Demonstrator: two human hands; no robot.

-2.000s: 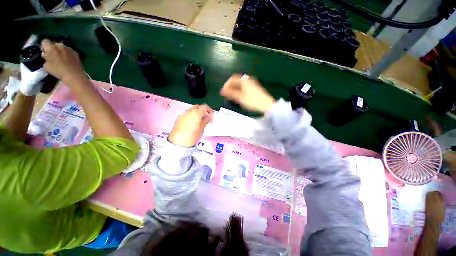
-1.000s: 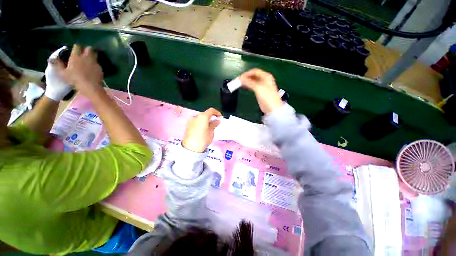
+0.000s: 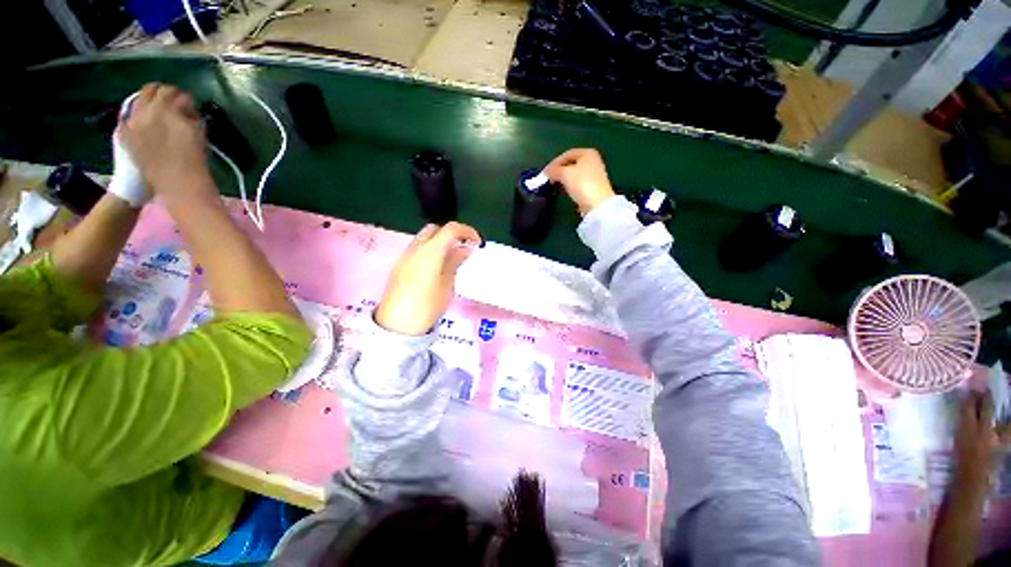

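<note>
My right hand (image 3: 582, 179) holds a small white sticker (image 3: 537, 179) between finger and thumb, at the top of an upright black cylinder (image 3: 533, 213) on the belt. My left hand (image 3: 424, 275) has its fingers closed on the left end of a white backing strip (image 3: 521, 281), which lies out to the right over the pink bench. Three black cylinders to the right carry white stickers on their tops, one of them close beside my right hand (image 3: 655, 206). An upright cylinder (image 3: 433, 186) to the left shows no white patch.
The green conveyor belt (image 3: 366, 133) runs beyond the pink bench covering (image 3: 333, 244). A neighbour in green (image 3: 133, 388) works at left by a hanging white cable (image 3: 266, 166). A label stack (image 3: 815, 432) and pink fan (image 3: 915, 333) are at right. Another person's hand shows at far right.
My right hand has brought the sticker onto the top of a cylinder. The cylinders have shifted right along the belt. My left hand stays at the strip's end.
</note>
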